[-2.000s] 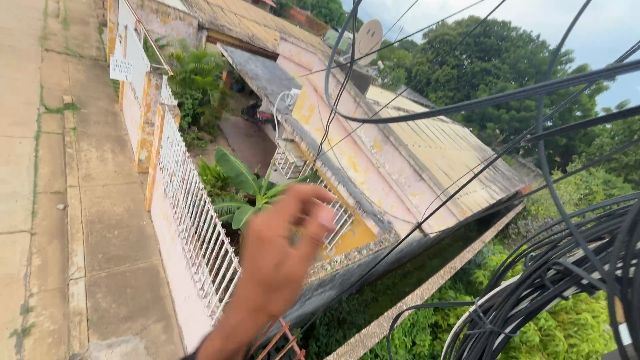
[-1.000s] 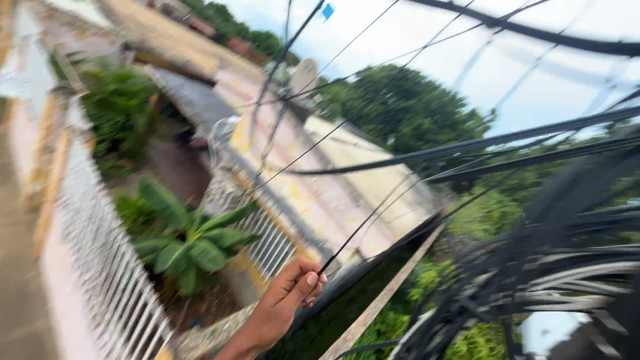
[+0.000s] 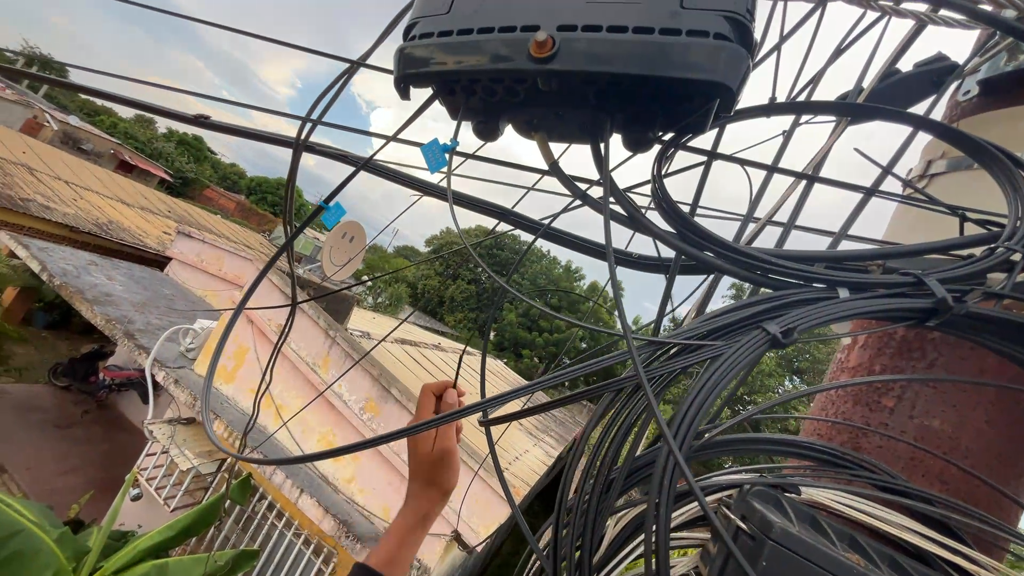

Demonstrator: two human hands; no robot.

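My left hand (image 3: 434, 448) is raised at the lower middle, fingers and thumb pinched on a thin black cable (image 3: 459, 366) that sticks up above the fingertips. A looped bundle of black cables (image 3: 344, 450) passes by this hand; whether they touch is unclear. Above hangs a black cable terminal enclosure (image 3: 576, 56), with cables entering its underside. One blue tag (image 3: 434, 155) is on a thin cable below the enclosure, and another blue tag (image 3: 332, 214) is on a looped cable to the left. My right hand is out of view.
Thick cable coils (image 3: 832, 264) crowd the right side before a rusty pole (image 3: 904, 400). A second black enclosure (image 3: 800, 536) sits low right among cables. Overhead lines cross the view. Below left are a roof (image 3: 448, 376), a white metal fence (image 3: 264, 536) and banana leaves (image 3: 176, 528).
The view has swung, bringing the upper enclosure and blue tags into clear sight. My left hand, blurred two seconds ago, was pinching a thin dark cable one second ago and still pinches one.
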